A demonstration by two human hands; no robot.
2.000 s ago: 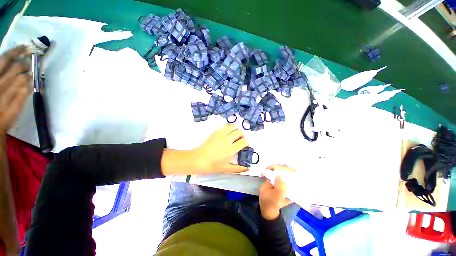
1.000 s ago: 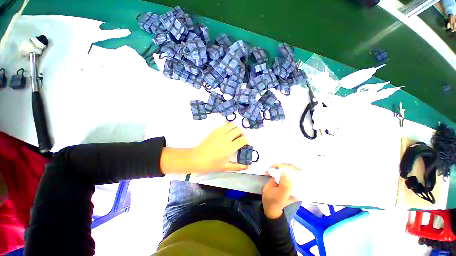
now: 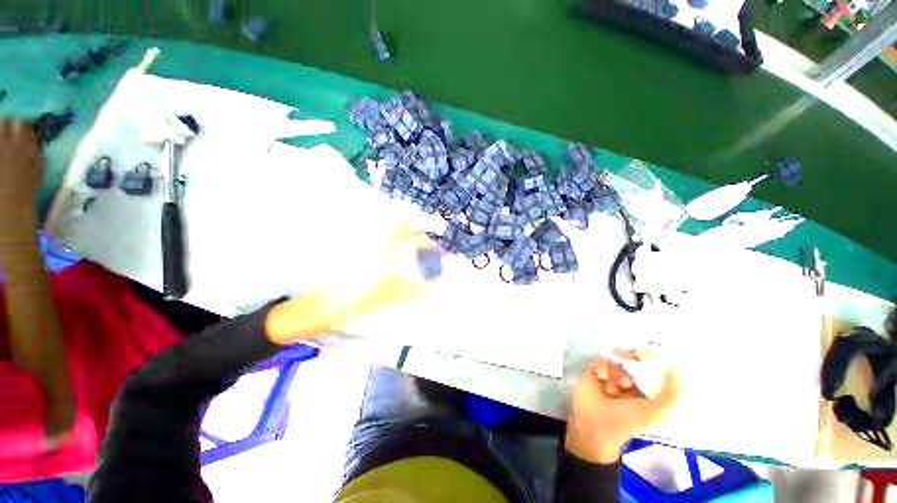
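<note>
My left hand (image 3: 369, 280) is blurred and overexposed above the white work sheet (image 3: 492, 329). It holds a plaid fabric piece (image 3: 430, 262) at its fingertips, left of the front of the heap. My right hand (image 3: 620, 398) is near the bench's front edge, its fingers curled around a white glue bottle (image 3: 646, 373); the bottle's outline is washed out. A heap of plaid fabric pieces (image 3: 487, 182) with thin black loops lies in front of me.
A hammer (image 3: 172, 216) and two plaid pieces (image 3: 137, 179) lie at left, near a red-clothed person (image 3: 93, 344). Scissors (image 3: 622, 278), a clear bag (image 3: 644, 196) and a black coil (image 3: 858, 383) lie at right. A dark parts tray (image 3: 679, 44) is on the belt (image 3: 472, 69).
The view has shifted left and upward. My left hand has lifted the plaid piece from the sheet and moved away from my right hand. The tray and the other person's arm have come into view.
</note>
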